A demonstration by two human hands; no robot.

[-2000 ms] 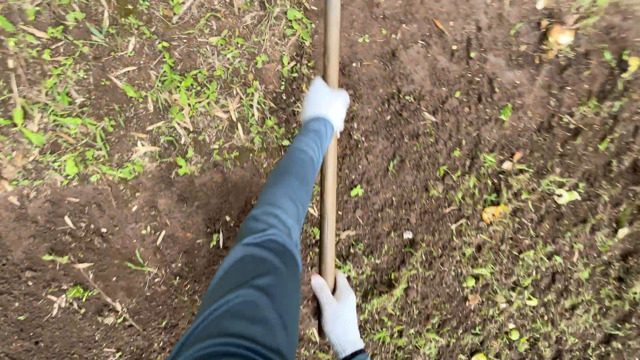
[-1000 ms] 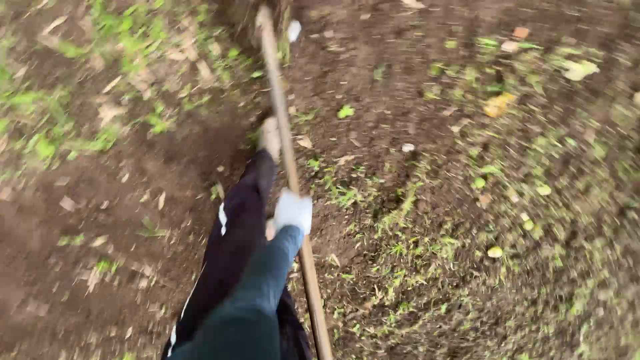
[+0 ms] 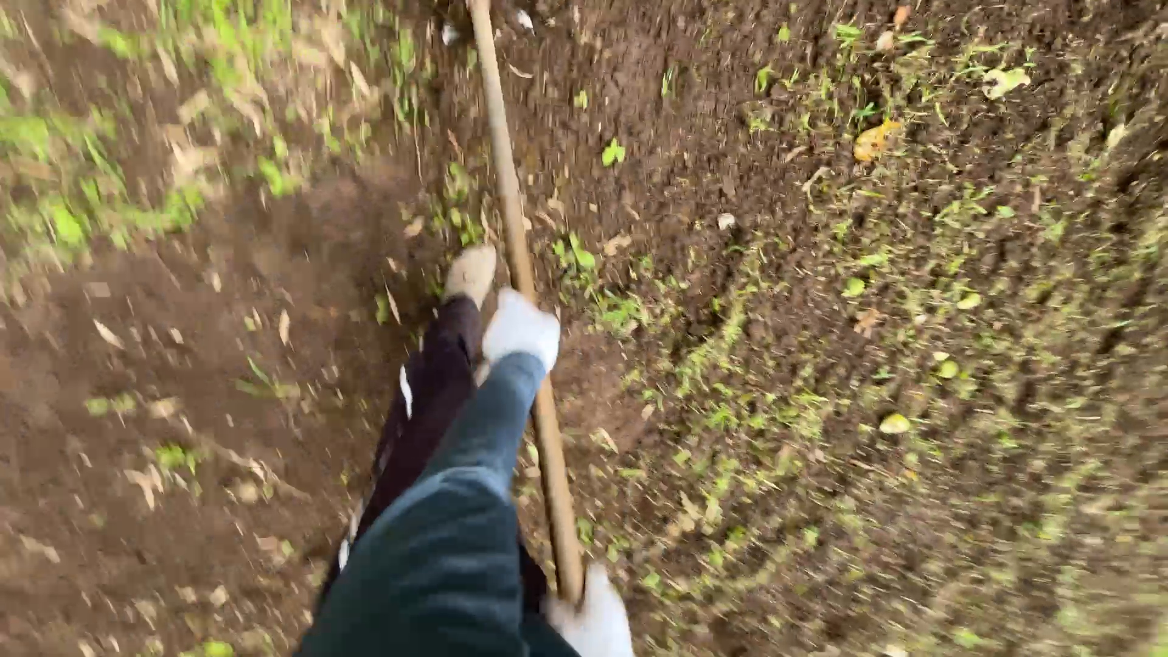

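A long wooden handle (image 3: 511, 201) runs from the top edge down to the lower middle; the tool's head cannot be made out. My left hand (image 3: 522, 330), in a white glove, is closed around the middle of the handle, its arm in a dark blue-green sleeve. Lower down, at the near end of the handle, my right hand (image 3: 595, 619) grips it, also white-gloved and partly cut off by the bottom edge.
Brown soil (image 3: 310, 365) with dry leaves lies on the left. Blurred green grass (image 3: 210, 55) grows at the upper left, and small weeds (image 3: 730, 411) cover the soil at right. My beige shoe (image 3: 472, 272) and dark trouser leg (image 3: 433, 383) are just left of the handle.
Two seconds ago the handle stood nearly upright in view; now it slants, its top to the left. My left hand sits lower in view. The leg and shoe have come into sight.
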